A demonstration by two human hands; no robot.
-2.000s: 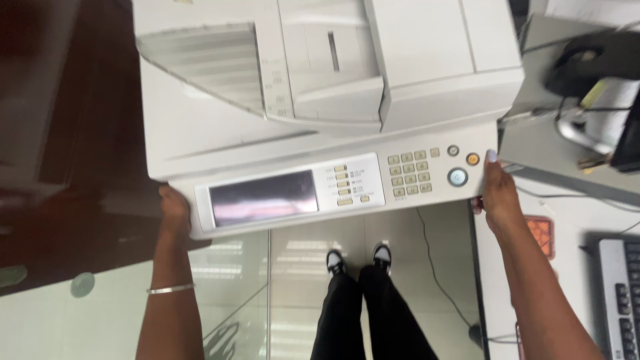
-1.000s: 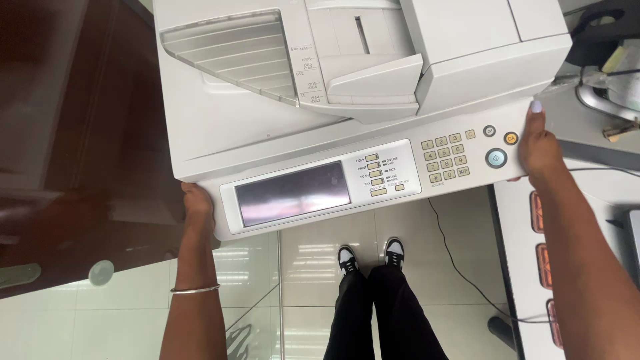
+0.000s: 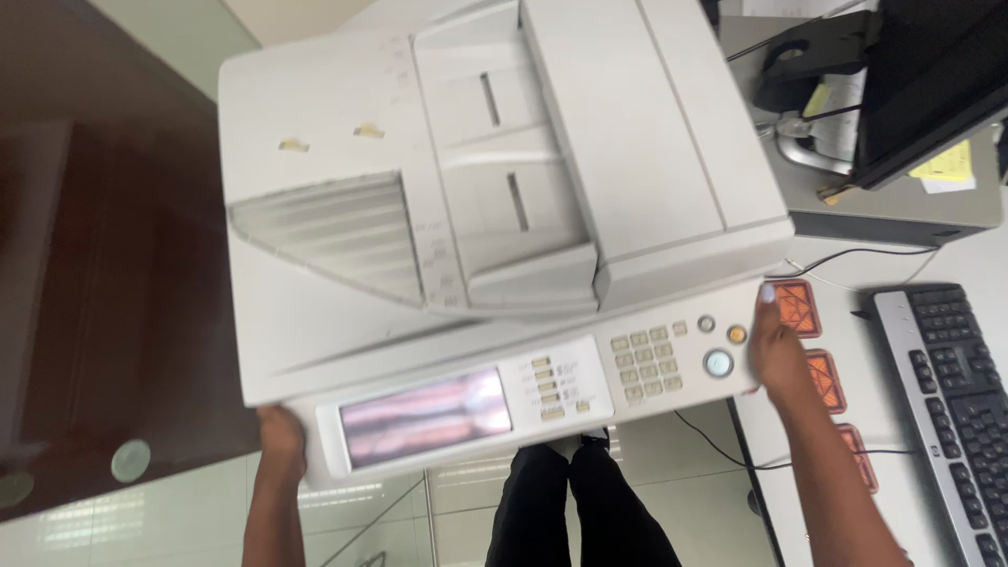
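Observation:
A large off-white photocopier's top unit (image 3: pixel 331 331), with a document feeder (image 3: pixel 520 181), a dark display (image 3: pixel 425 417) and a keypad (image 3: pixel 646 362), fills the middle of the view, tilted. My left hand (image 3: pixel 282 441) grips its lower left corner; the fingers are mostly hidden behind it. At the lower right corner, beside the round buttons, my right hand (image 3: pixel 776 350) holds the edge with the thumb on top and the fingers hidden underneath. Its underside is out of sight. My legs and part of a shoe show below it.
A brown glossy surface (image 3: pixel 118 276) with round discs lies at left. On the right, a white desk (image 3: pixel 906 504) bears a black and silver keyboard (image 3: pixel 961 394), orange patterned coasters (image 3: pixel 799 307) and a cable. A grey box (image 3: pixel 890 216) and a black monitor (image 3: pixel 937 94) stand above.
The photocopier unit, still in both my hands, now shows more of its top, and it hides most of my shoes. The view has shifted, bringing the keyboard and monitor in at right.

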